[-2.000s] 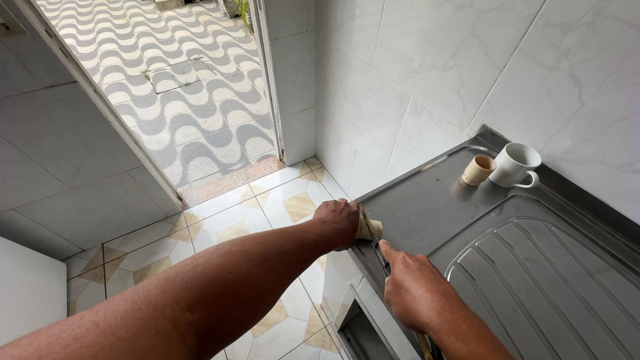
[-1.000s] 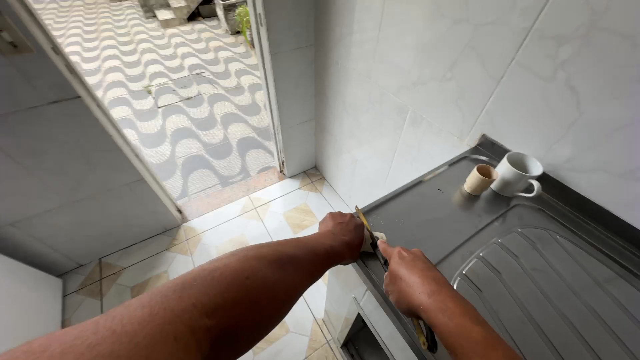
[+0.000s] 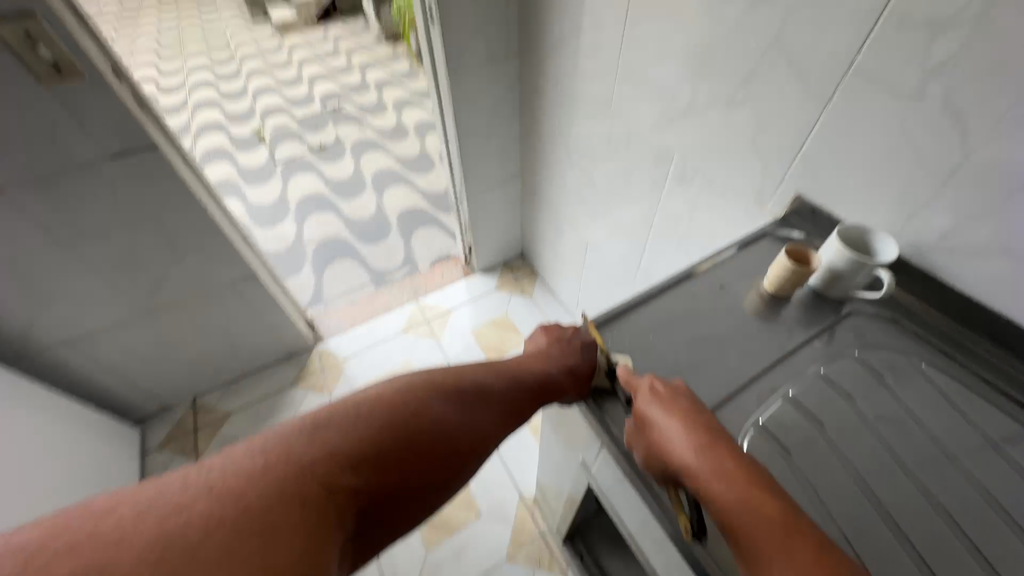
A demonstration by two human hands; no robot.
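Note:
At the near left edge of the stainless steel sink top, my left hand (image 3: 564, 362) is closed around a pale, cream-coloured piece (image 3: 621, 362), mostly hidden by the fingers. My right hand (image 3: 668, 428) grips a tool with a black and yellow handle (image 3: 682, 512); its narrow yellowish front part (image 3: 596, 334) lies against the pale piece beside my left hand. Blur leaves the exact kind of tool unclear. Farther back on the steel top, a small beige cup (image 3: 790, 270) stands next to a white mug (image 3: 854, 260), whose handle points right.
The steel top (image 3: 688, 320) has a ribbed drainboard (image 3: 880, 448) at right and meets a marble-look tiled wall (image 3: 680, 120). Below its edge is a cabinet opening (image 3: 600, 532). At left, a doorway leads to wave-patterned paving (image 3: 336, 160); patterned tiles (image 3: 480, 336) cover the floor.
Two seconds ago the pale piece showed more beyond my left hand. The tool's yellowish front part now reaches past that piece, beside the left hand. Both hands remain at the sink top's edge.

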